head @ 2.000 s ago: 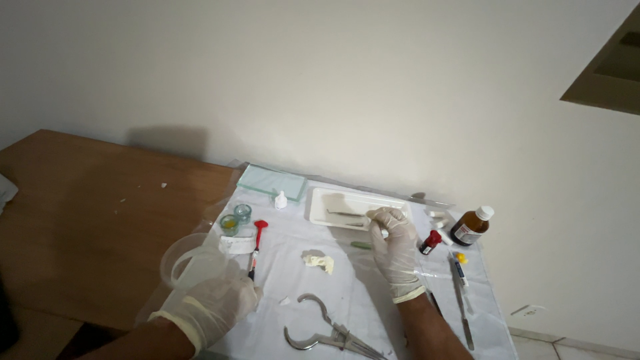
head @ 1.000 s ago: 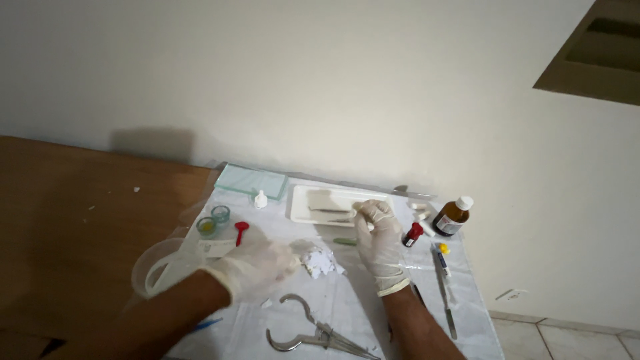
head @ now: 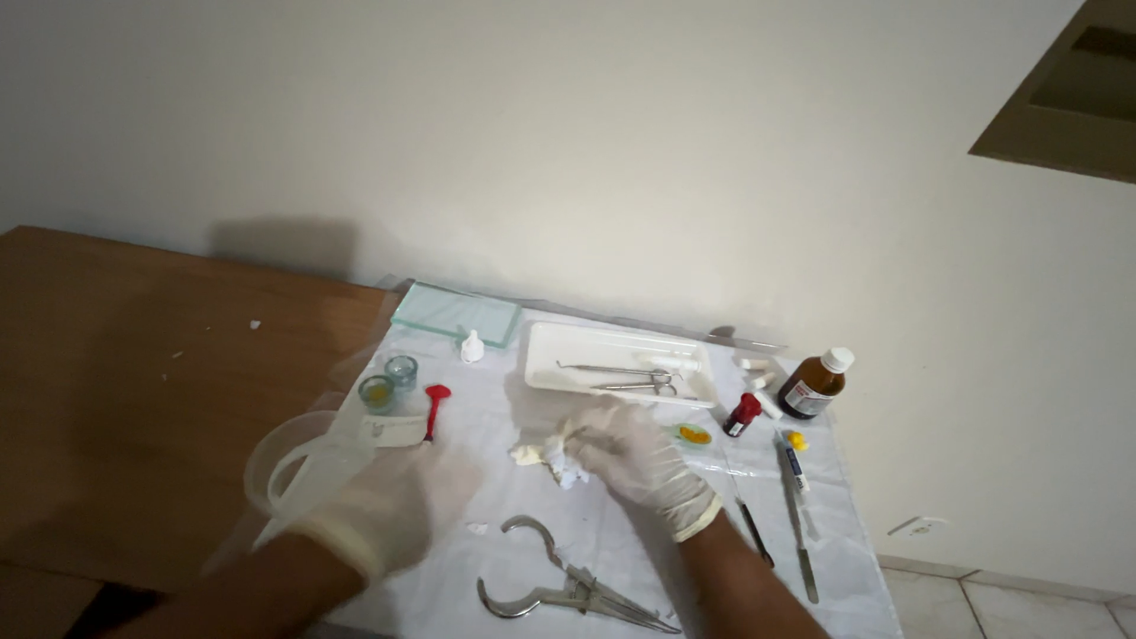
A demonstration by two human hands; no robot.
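Observation:
My gloved left hand (head: 404, 501) is blurred, just below a red-headed tool (head: 433, 410) and beside a translucent plastic bowl (head: 271, 461); its fingers cannot be made out. Over the middle of the white cloth, my gloved right hand (head: 612, 448) has its fingers at some crumpled white material (head: 566, 463), with a cream-coloured piece (head: 526, 454) touching it. Behind that hand a white tray (head: 555, 342) holds metal dental instruments (head: 612, 369). Metal forceps with curved handles (head: 577, 590) lie at the front between the hands.
At the back left are a glass slab (head: 457, 311), a small white bottle (head: 472, 347) and two glass dishes (head: 377, 392). On the right stand a brown bottle (head: 812, 386) and a red-capped vial (head: 742, 415), near a metal spatula (head: 799, 532). A wooden surface (head: 177, 390) adjoins at left.
My right hand has moved from the tray's front edge down to the crumpled white material. My left hand was beside that material a second ago and is now farther left, near the red-headed tool.

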